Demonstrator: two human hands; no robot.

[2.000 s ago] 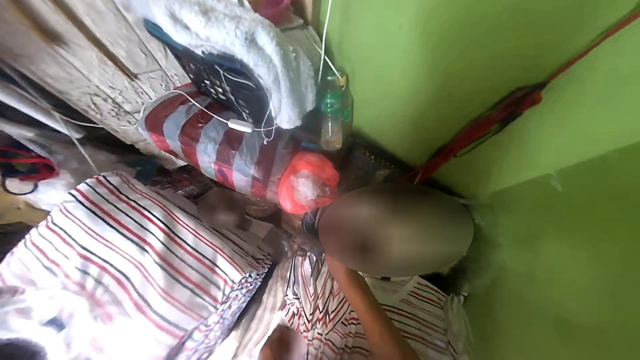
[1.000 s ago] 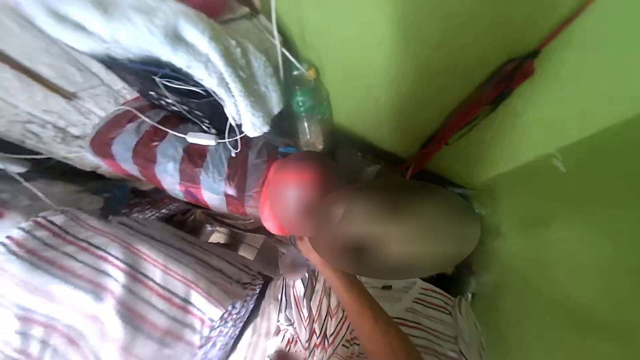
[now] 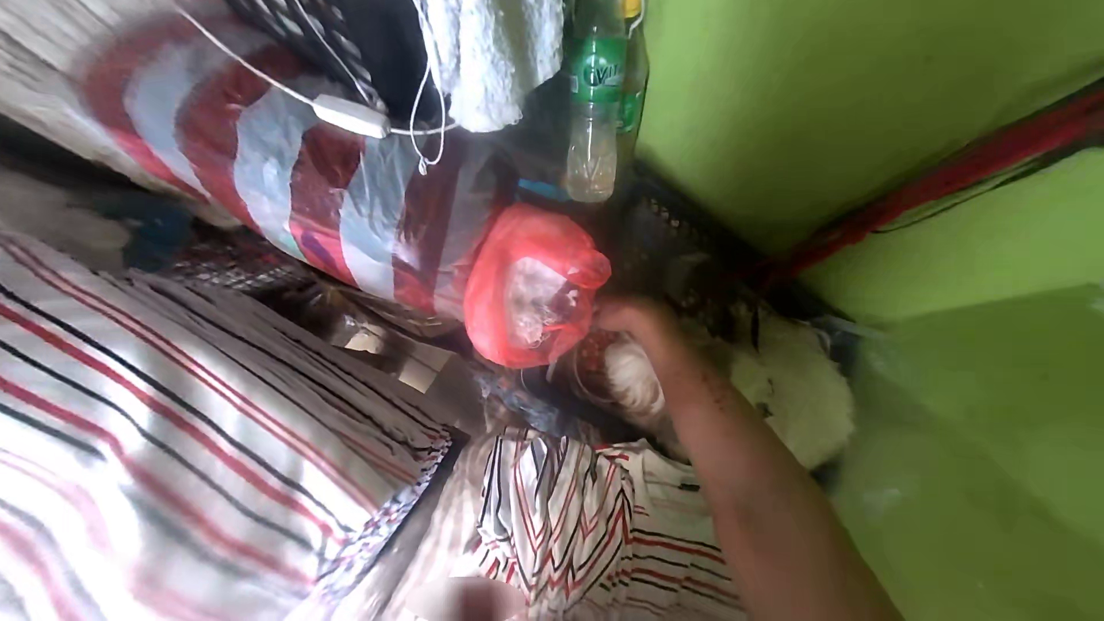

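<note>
A red plastic bag [image 3: 487,297] bulges near the middle, with a clear, crinkled part at its centre. My right hand [image 3: 625,315] is at the bag's right edge, its fingers curled against the plastic and the fingertips hidden. Below the wrist lie a fluffy white thing [image 3: 634,375] and a clear container with reddish contents. My left hand cannot be made out; a blurred, skin-toned shape shows at the bottom edge. A large red-and-grey striped plastic bag [image 3: 323,194] lies against the red bag's left side.
Plastic bottles with green labels [image 3: 593,129] stand beyond the red bag. A white towel [image 3: 496,60] and a white cable with an inline box [image 3: 352,116] hang at the top. Striped white cloth [image 3: 172,414] fills the lower left. The green wall [image 3: 862,103] bounds the right, with a red strap-like thing.
My right hand was below the red bag two seconds ago and is now at its right edge. The view has moved closer.
</note>
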